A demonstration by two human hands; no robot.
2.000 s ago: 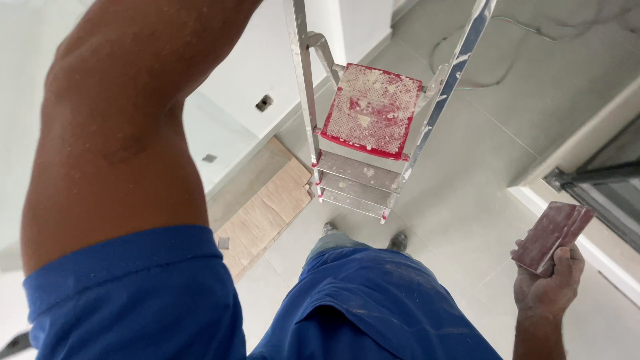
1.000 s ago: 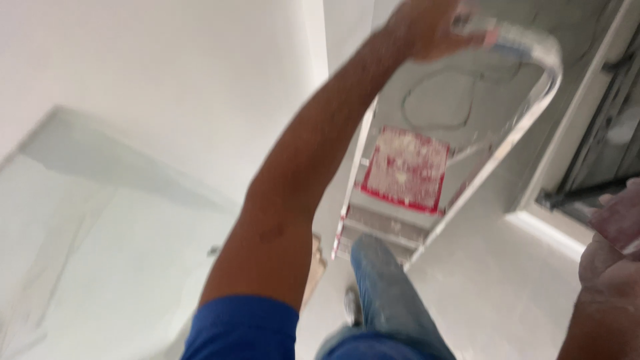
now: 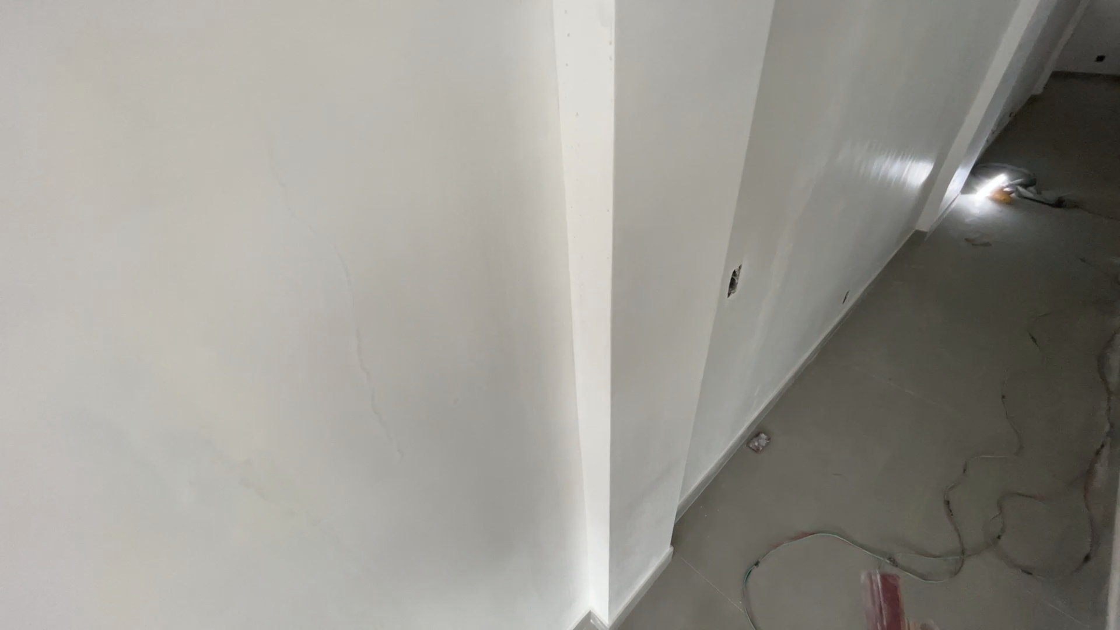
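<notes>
A dusty dark-red block [image 3: 884, 599] pokes up, blurred, at the bottom edge, right of centre. Beside its lower right corner shows a thin sliver of my right hand [image 3: 915, 625], at the block; the rest of that hand is below the frame. My left hand is out of view. A broad off-white wall [image 3: 262, 262] fills the left side, with a thin, wavy crack or ridge line [image 3: 357, 341] running down it. To its right stands a white projecting column [image 3: 674, 262].
Loose cables [image 3: 954, 516] lie in loops on the grey tiled floor [image 3: 857, 437]. A small crumpled scrap [image 3: 759, 442] rests near the baseboard. An open electrical box [image 3: 733, 281] is set in the wall. Farther back, a bright work light [image 3: 993, 186] lies on the floor.
The view has swung up to the wall and far floor. My left arm, seen one second ago reaching to the stepladder's top rail, has left the view, as has the ladder.
</notes>
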